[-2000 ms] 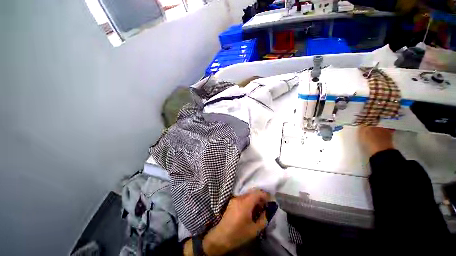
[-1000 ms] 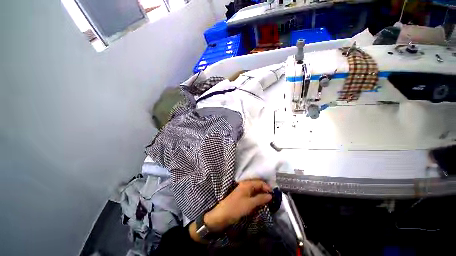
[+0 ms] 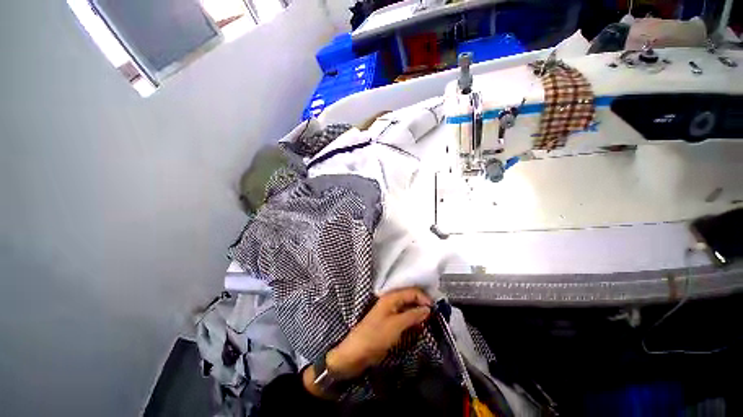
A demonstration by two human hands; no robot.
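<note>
My left hand (image 3: 379, 328), with a watch on its wrist, pinches the garment's edge at the lower middle, beside a small navy part. The checked shell fabric (image 3: 314, 256) hangs in folds over the table's left end towards my lap. Pale lining (image 3: 403, 252) lies to its right. Scissors (image 3: 458, 352) point up at my left fingertips; their red and orange handles are at the bottom edge. Whether the blades touch the cloth cannot be told. My right hand is not visible.
The sewing machine (image 3: 521, 114) stands at right with a plaid scrap (image 3: 564, 106) over its head. A dark flat object (image 3: 721, 236) lies at the table's right. Grey garments (image 3: 244, 342) are low left. An olive bundle (image 3: 265, 175) lies by the wall. Blue crates (image 3: 342, 85) stand behind.
My right hand has left the machine bed and gone out of view. The scissors have come in from below, up to my left fingers. My left hand still pinches the garment. The view has shifted.
</note>
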